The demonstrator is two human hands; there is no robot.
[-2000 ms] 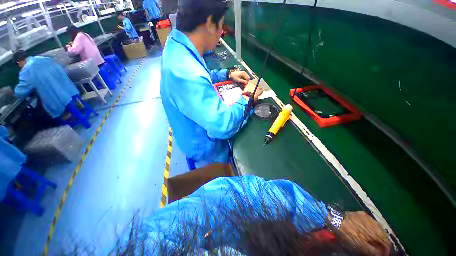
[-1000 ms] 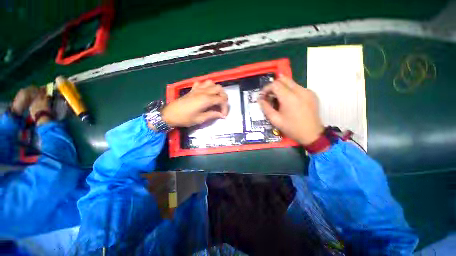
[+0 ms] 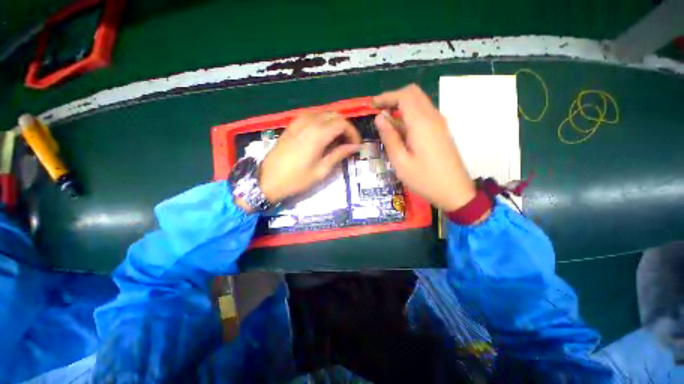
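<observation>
An open tablet unit [image 3: 375,180] lies in a red frame [image 3: 322,237] on the dark green bench, with a silver-white battery [image 3: 319,201] in its left part and a board with small silver parts on its right. My left hand [image 3: 304,154] is over the battery, its fingers bent towards the upper middle of the unit. My right hand [image 3: 427,154] is over the frame's upper right corner, thumb and fingertips near the unit's top edge. The fingertips of both hands are close together. I cannot tell whether either holds a small part.
A white sheet [image 3: 480,127] lies right of the frame, with loops of yellow wire [image 3: 589,116] beyond it. A yellow screwdriver [image 3: 45,150] lies at the left. A chipped white rail [image 3: 225,79] separates the conveyor, which carries another red frame [image 3: 105,37]. A neighbour's blue sleeve [image 3: 30,300] shows at lower left.
The view has swung from the neighbour down to my bench, then shifted slightly right. My left hand has moved up over the unit, and my right fingers have moved to its top edge.
</observation>
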